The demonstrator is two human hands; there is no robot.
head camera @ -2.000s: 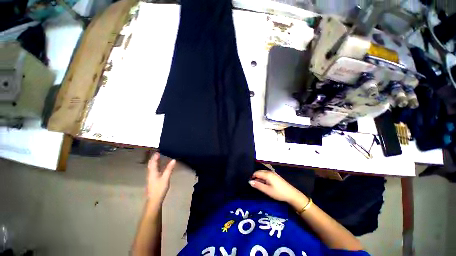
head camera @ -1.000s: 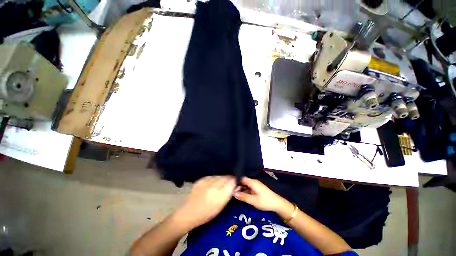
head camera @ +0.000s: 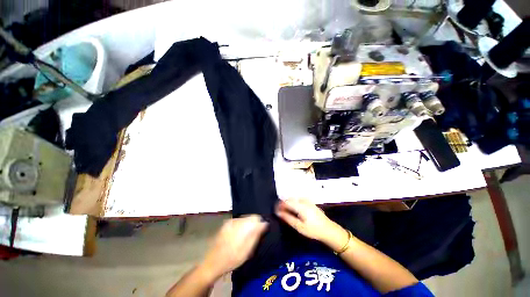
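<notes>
A black garment piece (head camera: pixel 247 133) lies bent over the white table (head camera: pixel 174 151). One long part runs from my hands to the back, and the other spreads down to the left. My left hand (head camera: pixel 237 241) is at the table's front edge, slightly blurred, its fingers closed on the near end of the cloth. My right hand (head camera: pixel 308 219) grips the cloth's right edge close beside it. The overlock machine (head camera: pixel 354 98) stands to the right, with its grey plate (head camera: pixel 296 125) beside the cloth.
A phone (head camera: pixel 436 145) and a brass-coloured row (head camera: pixel 456 141) lie right of the machine. Snips or tweezers (head camera: pixel 407 167) lie in front of it. Dark cloth (head camera: pixel 427 238) hangs below the table's right side. Another machine (head camera: pixel 29 168) stands at left. Thread cones (head camera: pixel 511 46) are at upper right.
The garment's far part has swung out to the left, over the brown table edge. My left hand has come in from the left to the cloth beside my right hand. The view has shifted.
</notes>
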